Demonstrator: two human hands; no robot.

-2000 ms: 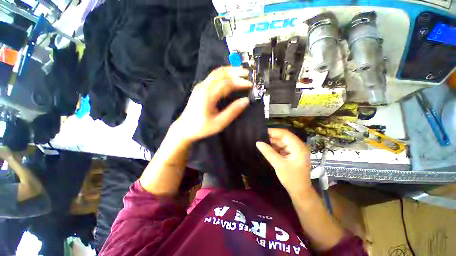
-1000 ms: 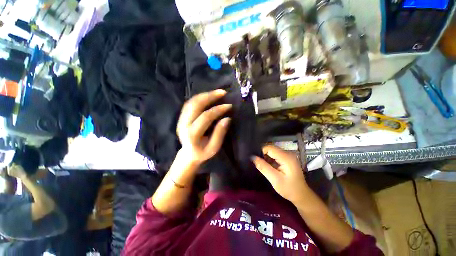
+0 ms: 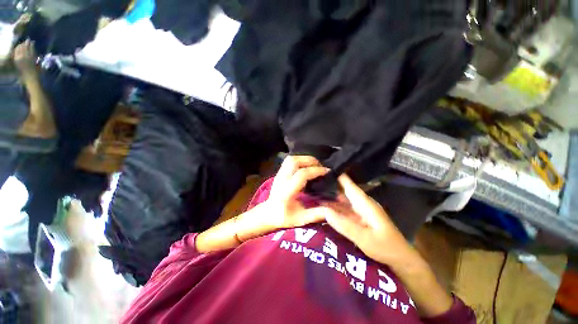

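Observation:
A black garment (image 3: 374,82) hangs limp from the table towards my chest, its gathered end at my fingers. My left hand (image 3: 298,196) holds this end from the left side, fingers curled over it. My right hand (image 3: 364,218) holds it from the right, close against my left hand, in front of my maroon shirt. The fingertips are partly hidden in the cloth. The overlock machine (image 3: 548,57) shows only in part and blurred at the upper right; its needle area cannot be made out.
The table's striped front edge (image 3: 431,155) runs to the right. A yellow-orange cutter (image 3: 546,169) lies near a yellow-black rag (image 3: 500,120). A black garment heap (image 3: 165,177) is at left. Another person's arm (image 3: 35,95) shows at far left. A cardboard box (image 3: 475,285) is below right.
Both hands have moved back from the machine to my chest and come together, pulling the black garment's end with them. The view has shifted, so the machine now sits at the upper right.

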